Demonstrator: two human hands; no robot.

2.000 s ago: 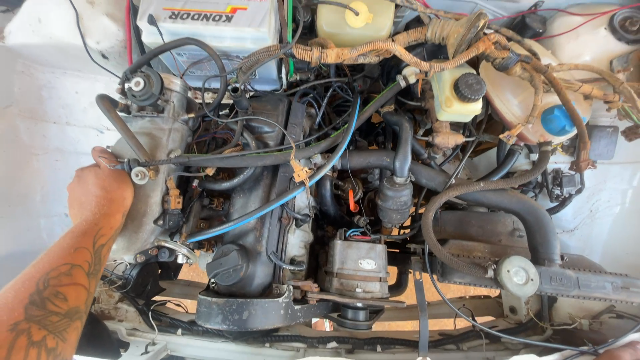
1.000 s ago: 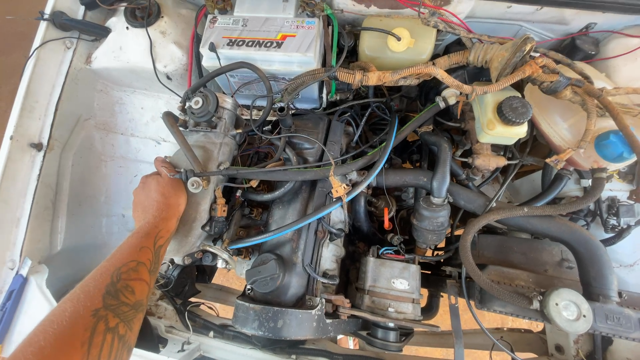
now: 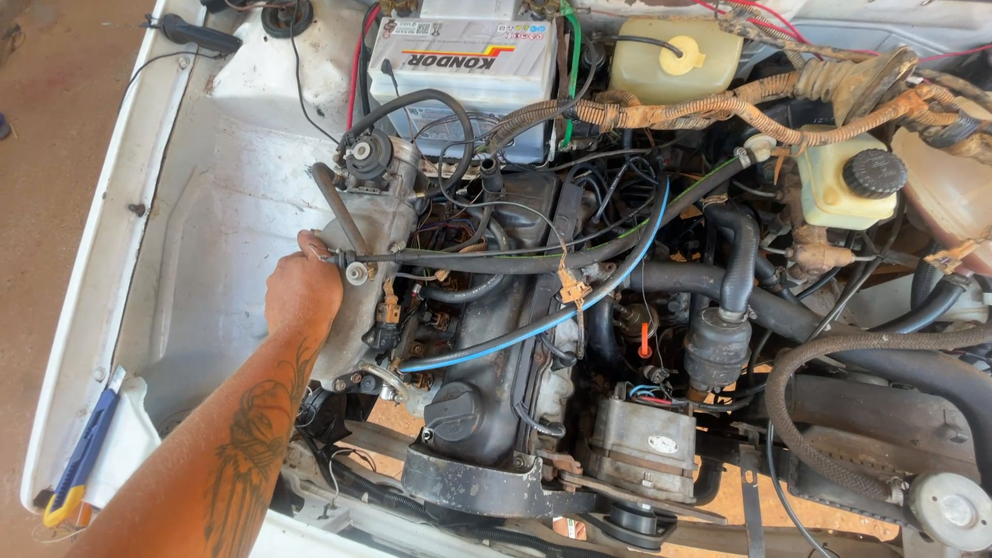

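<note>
My left hand [image 3: 304, 285] is closed around the end of a black cable [image 3: 380, 257] at the side of the cast-metal intake manifold [image 3: 364, 225]. Its fingertips are partly hidden, and the thumb points up. Beside the hand a small round fitting [image 3: 356, 273] stands on the manifold. From there the cable runs right across the black valve cover [image 3: 496, 341], close to a thicker black hose [image 3: 511, 262]. A hose with a blue stripe [image 3: 535, 329] curves over the engine. My right hand is out of view.
A battery [image 3: 465, 85] sits at the back, beside a plastic reservoir [image 3: 674, 70]. The alternator [image 3: 643, 446] is at the front, and a dark oil filler cap [image 3: 453, 412] is on the valve cover. A blue and yellow utility knife [image 3: 85, 449] lies on the white fender edge [image 3: 116, 232].
The view has shifted left, bringing the fender and the utility knife into sight. My left hand stays at the same spot beside the manifold.
</note>
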